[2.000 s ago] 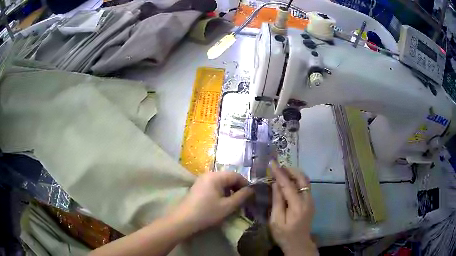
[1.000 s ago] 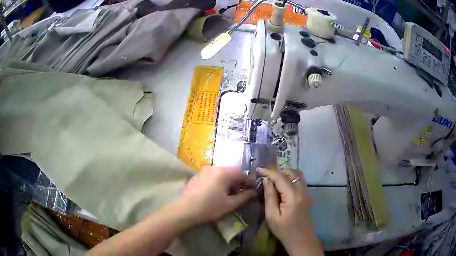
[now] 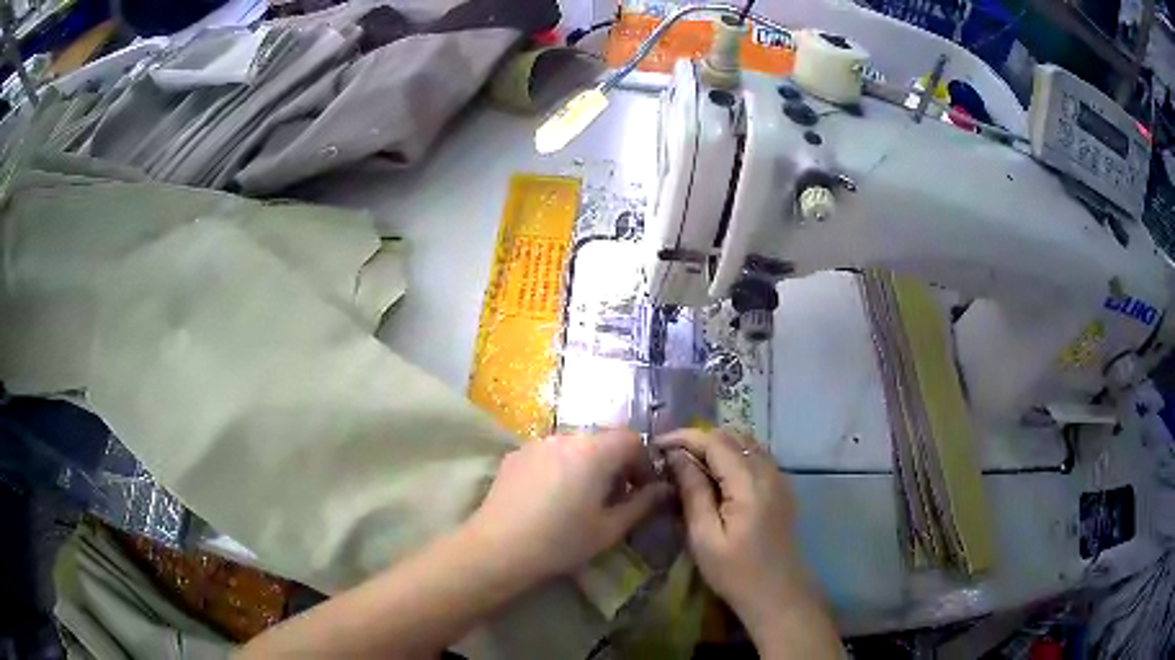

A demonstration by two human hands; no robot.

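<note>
A large pale khaki-green garment panel lies left of the needle and runs under my left forearm. My left hand pinches cloth edges just in front of the presser foot. My right hand pinches the darker olive band beside it, fingertips almost touching the left ones. The band hangs down between my hands. A greyish strip of cloth lies from the foot towards my fingertips. The exact edges held are hidden by my fingers.
The white sewing machine stands at right, with a strip bundle under its arm. An orange-yellow label lies left of the needle plate. Grey-brown pieces are heaped upper left. The lamp hangs behind the label.
Both hands have come closer together below the foot. The dark olive band end has dropped lower between them. The view has shifted slightly; the large panel lies nearly as before.
</note>
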